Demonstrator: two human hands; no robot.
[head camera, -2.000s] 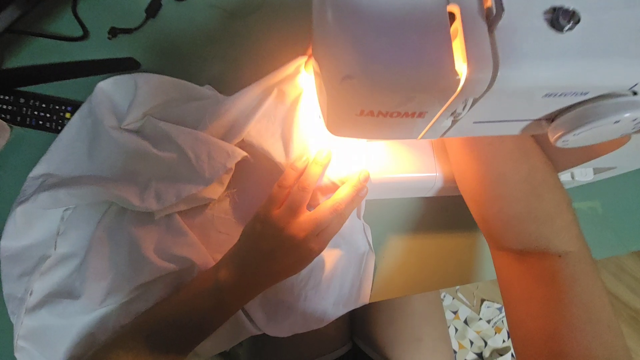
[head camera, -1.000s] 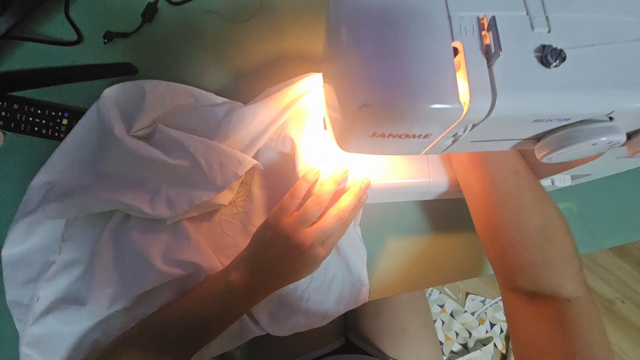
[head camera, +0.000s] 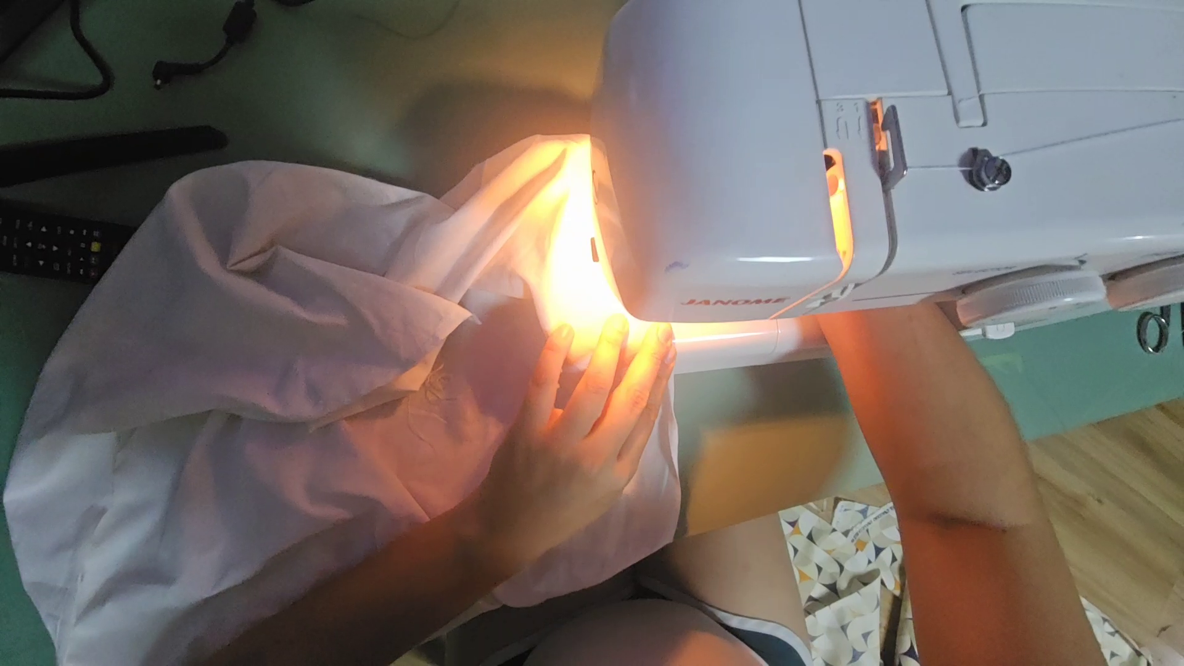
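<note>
White fabric (head camera: 305, 370) lies bunched across the left of the table, one part of it running under the lit head of a white Janome sewing machine (head camera: 731, 185). My left hand (head camera: 583, 425) rests on this fabric just before the needle area, palm down with the fingers a little apart. The bright lamp glare hides the needle and presser foot. My right forearm reaches behind the machine's arm, under the dials, so my right hand is hidden. Some loose threads (head camera: 430, 393) lie on the fabric left of my left hand.
A black remote control (head camera: 55, 245) and a dark flat object (head camera: 111, 153) lie at the left edge of the green table (head camera: 370, 83). A cable with a plug (head camera: 208, 55) is at the upper left. Scissor handles (head camera: 1153, 330) show at the right. Patterned fabric (head camera: 837, 564) lies below the table edge.
The view has shifted, showing more of the machine's top and right side. My left hand stays on the fabric by the needle area, and my right arm still reaches behind the machine.
</note>
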